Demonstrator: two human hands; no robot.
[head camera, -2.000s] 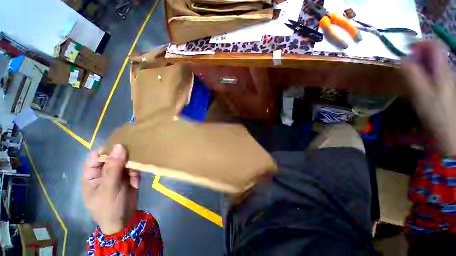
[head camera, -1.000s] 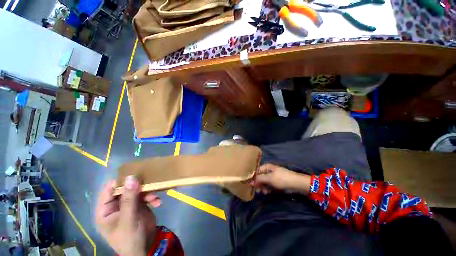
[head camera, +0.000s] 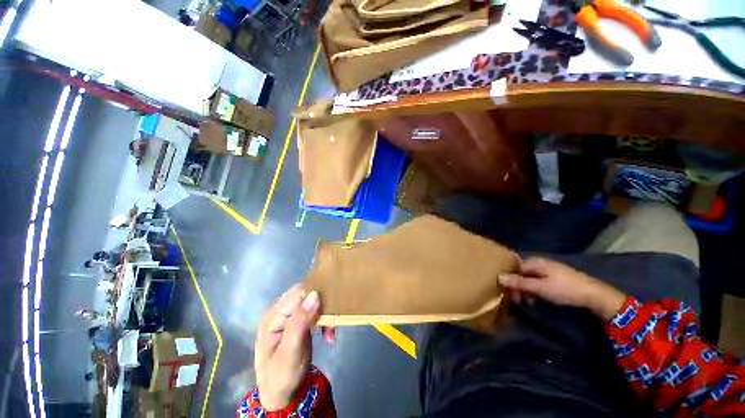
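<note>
A tan-brown bag body (head camera: 408, 276) is stretched level between my two hands, above my lap and the floor. A pale folded edge runs along its lower side. My left hand (head camera: 286, 339) pinches its left end between thumb and fingers. My right hand (head camera: 555, 284) grips its right end, with the thumb on the front and the other fingers partly hidden. No tool shows in either hand.
A wooden desk (head camera: 457, 102) holds a brown bag stack (head camera: 400, 41), black snips (head camera: 549, 37), orange-handled pliers (head camera: 618, 28) and green-handled pliers (head camera: 709, 41). A brown bag (head camera: 336, 163) lies on a blue crate (head camera: 384, 192). Cartons (head camera: 174, 359) and distant people are at left.
My right hand has come down from the desk side and taken the bag's right end. The bag now shows more of its broad face. The view has shifted left.
</note>
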